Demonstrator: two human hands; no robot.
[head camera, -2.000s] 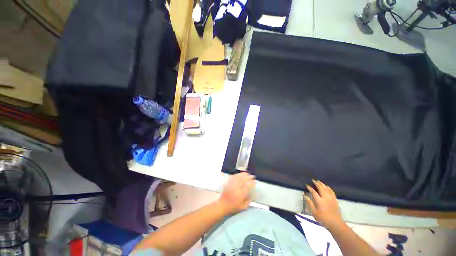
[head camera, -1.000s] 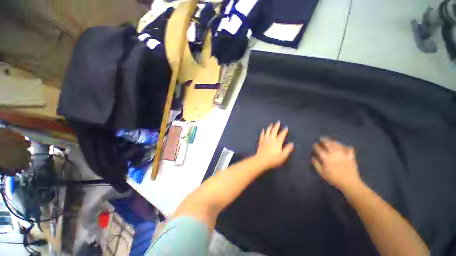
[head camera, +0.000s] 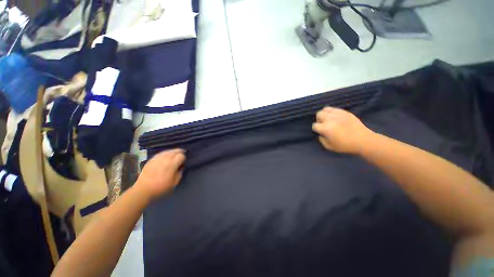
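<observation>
The black fabric lies in layers over the white table, with several ply edges showing as parallel lines along its far side. My left hand is closed on the top layer near the far left corner. My right hand is closed on the same layer farther right along the far side. The layer is raised in a fold between my two hands, a little short of the edges beneath. The fingertips are partly hidden in the cloth.
A patterned block stands left of the fabric. Tan card pattern pieces, a long wooden stick and navy and white bundles crowd the left. A machine's grey base plate and a corded metal fitting are on the far table.
The view has shifted to the fabric's far side. My hands, earlier at the near edge and then flat over the middle, now grip the top layer at the far edge. The ruler is out of view.
</observation>
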